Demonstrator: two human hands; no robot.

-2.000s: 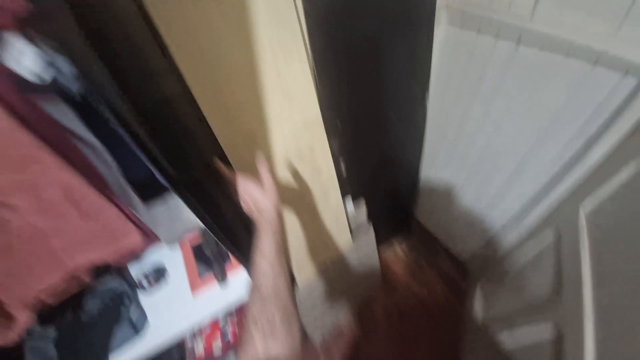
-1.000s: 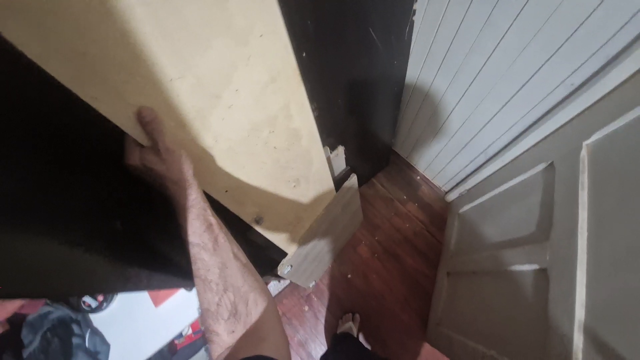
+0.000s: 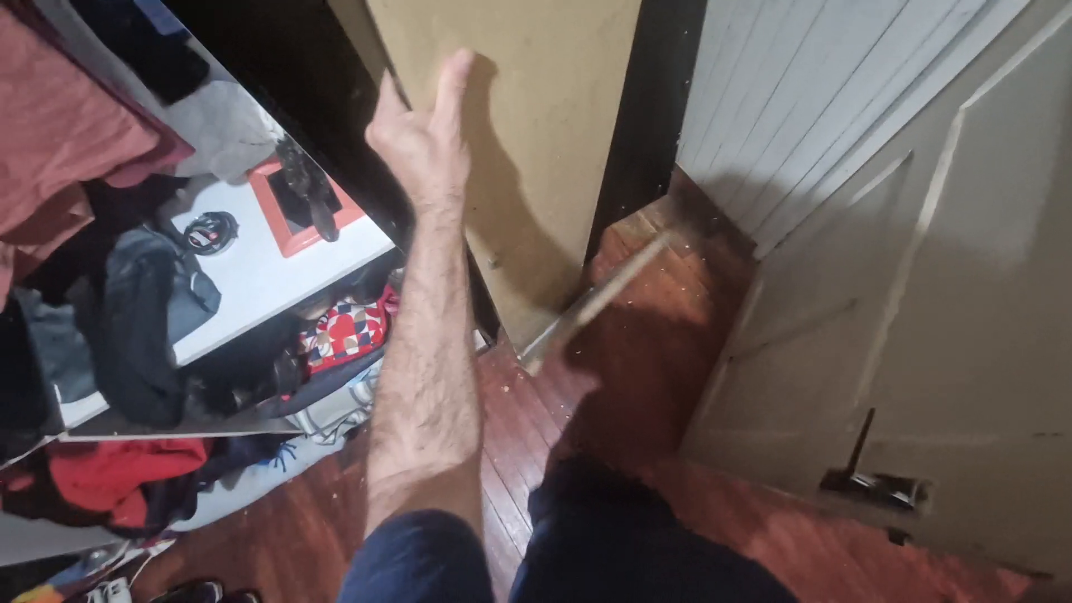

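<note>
My left hand (image 3: 423,138) grips the left edge of a tall light wooden panel (image 3: 536,109), its thumb on the pale face and its other fingers around the edge. The panel stands against a dark board (image 3: 657,109). At the panel's foot a narrow wooden strip (image 3: 603,293) lies at a slant near the floor. A blurred patch shows below the strip, too unclear to tell what it is. My right hand cannot be made out.
At left, a white shelf (image 3: 276,280) holds clothes, an orange-framed item (image 3: 272,226) and a coiled black cable (image 3: 209,232). Folded clothes (image 3: 343,335) lie below it. A panelled door (image 3: 946,335) with a metal handle (image 3: 875,487) stands at right, by a white slatted wall (image 3: 804,92). The floor (image 3: 536,410) is reddish wood.
The short light board at the panel's foot, broad side showing a second ago, now shows as a narrow strip. My left hand remains at the panel's edge. The view has shifted, showing more shelf.
</note>
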